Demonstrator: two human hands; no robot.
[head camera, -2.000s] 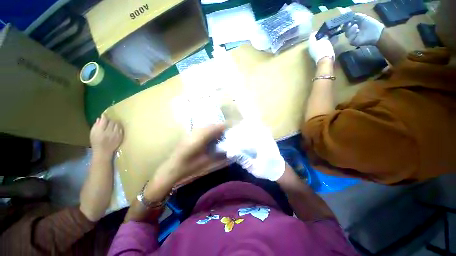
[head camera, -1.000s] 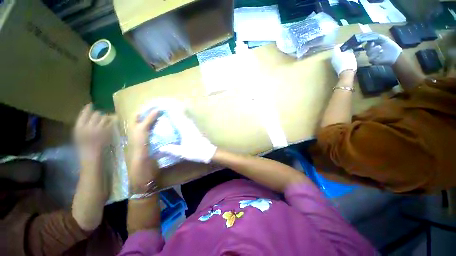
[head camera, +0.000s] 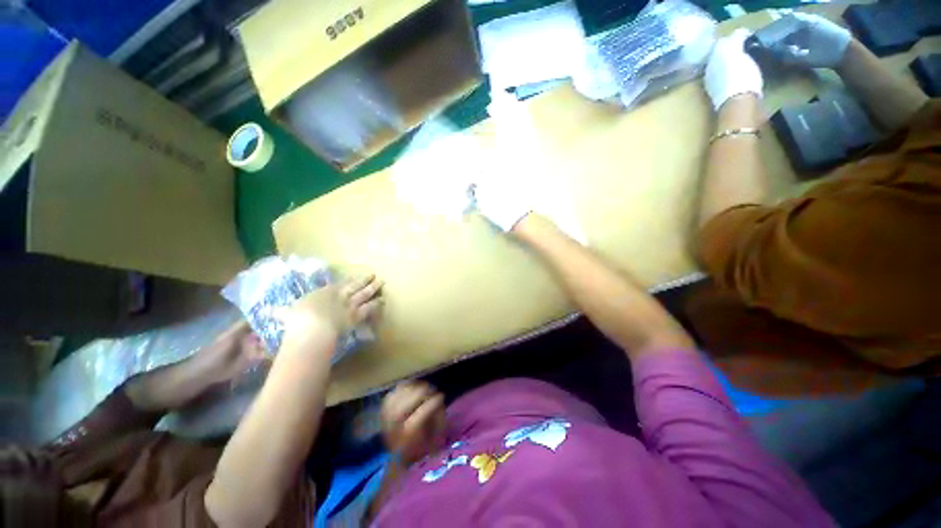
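My left hand (head camera: 413, 418) is bare, blurred and loosely curled in front of my purple shirt, off the bench edge; nothing shows in it. My right hand (head camera: 504, 204), in a white glove, reaches over the tan cardboard sheet (head camera: 619, 196). Glare washes out its fingertips; a small dark spot shows beside them, and I cannot tell what they touch. A pale, washed-out bubble bag (head camera: 428, 144) lies behind that hand, near the small carton. At the left, a neighbour's bare hands hold a packed bubble bag (head camera: 279, 289) at the cardboard's left end.
The open carton marked A006 (head camera: 330, 41) holds clear bags. A tape roll (head camera: 250, 147) and large carton (head camera: 124, 170) stand left. White sheets (head camera: 531, 46) and bubble bags (head camera: 650, 52) lie at the back. The right neighbour's gloved hands hold a dark device near black devices (head camera: 825, 129).
The bubble bag that both my hands held at the left is now in the left neighbour's hands. My right hand has moved right and away from me; my left hand has drawn back towards my body.
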